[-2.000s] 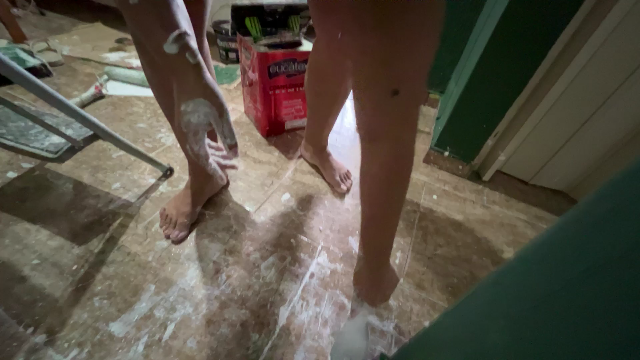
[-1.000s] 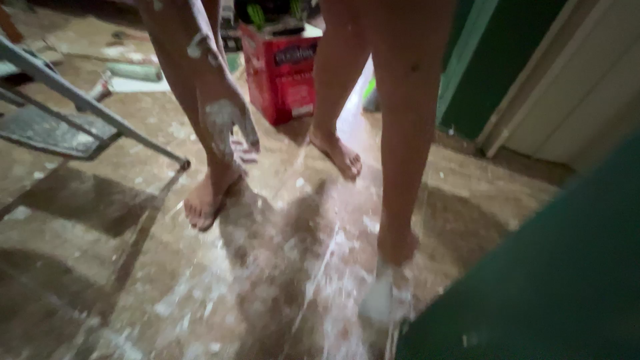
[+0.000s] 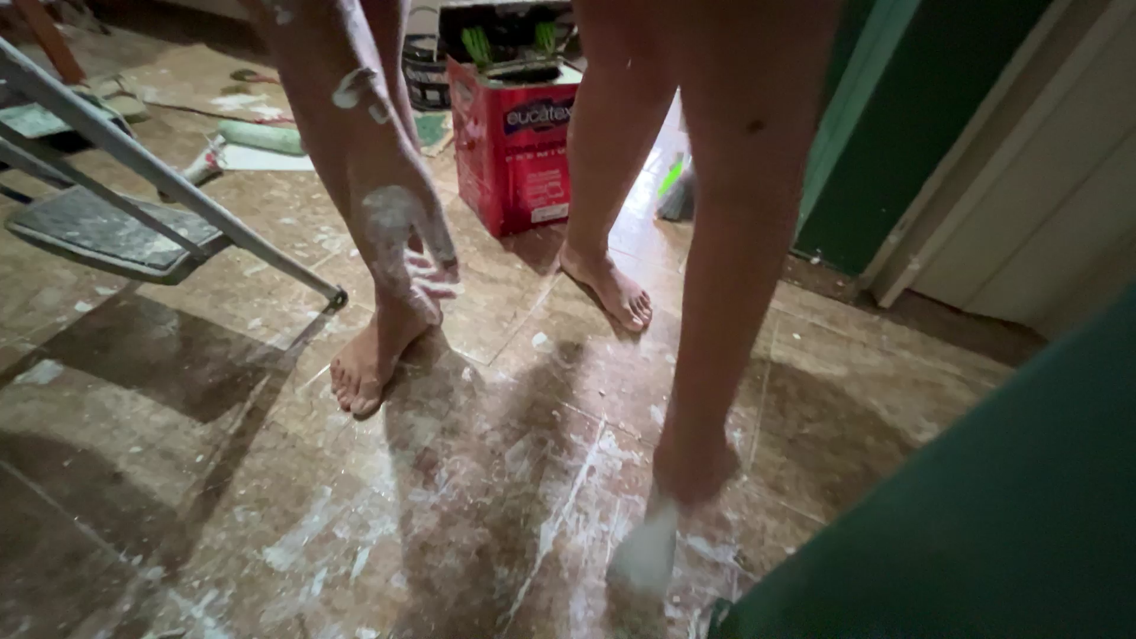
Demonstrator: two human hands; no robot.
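My left hand (image 3: 408, 253) hangs beside my lower leg, smeared with whitish paint or filler, fingers apart and holding nothing. At the end of my long right arm, my right hand (image 3: 697, 466) is closed low over the floor, at right of centre. It grips a blurred tool with a pale, broad end (image 3: 646, 552), perhaps a scraper; whether that end touches the tiles cannot be told. White smears and flecks mark the brown tiled floor (image 3: 497, 497) around it. My bare feet (image 3: 373, 368) stand behind, one near my left hand, the other between my arms.
A red metal paint can (image 3: 515, 151) stands behind my feet, with a black box on top. At left is a metal stepladder (image 3: 169, 173); beyond it lies a paint roller (image 3: 262, 138). A green surface (image 3: 967, 497) fills the lower right, and a green-and-white door frame (image 3: 896, 177) rises behind.
My right hand and the pale-ended tool have shifted a little away over the floor and then back towards me. My left hand has stayed hanging by my leg.
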